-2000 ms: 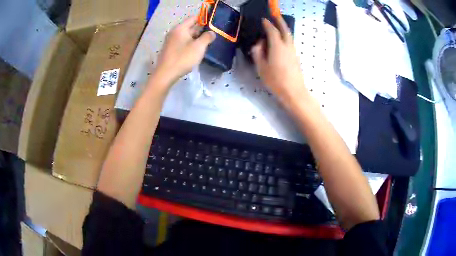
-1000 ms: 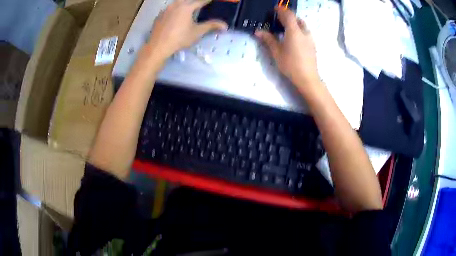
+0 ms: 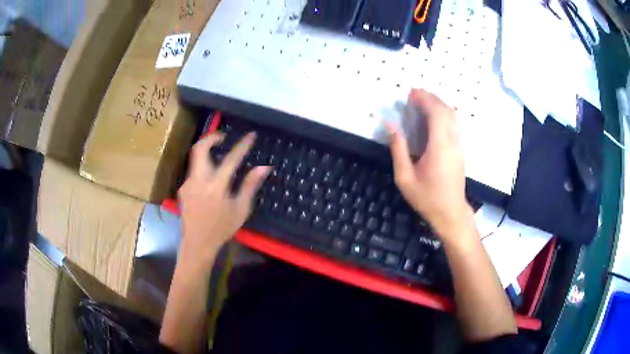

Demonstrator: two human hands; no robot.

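My left hand point(image 3: 214, 193) is over the left end of the black keyboard point(image 3: 325, 187), fingers spread and empty. My right hand point(image 3: 435, 159) is above the front part of the perforated plate point(image 3: 311, 76), thumb and fingers apart. A blurred greyish patch lies between them; I cannot tell if it is clear film or shadow. Black phone-sized blocks point(image 3: 383, 21) lie side by side at the top of the plate, cut off by the frame edge. One shows a row of small marks on its end. An orange strap loop point(image 3: 423, 10) lies at their right.
An open brown carton point(image 3: 131, 117) with a white label stands at the left. The keyboard sits in a red-edged tray point(image 3: 331, 266). White papers point(image 3: 546, 62), a black mat point(image 3: 552, 173) and a dark mouse point(image 3: 587, 166) are at the right. A blue bin point(image 3: 615, 328) is at the lower right.
Both hands have left the black blocks. My left hand has come down to the keyboard, and my right hand has come back toward the plate's front edge. The view has also shifted.
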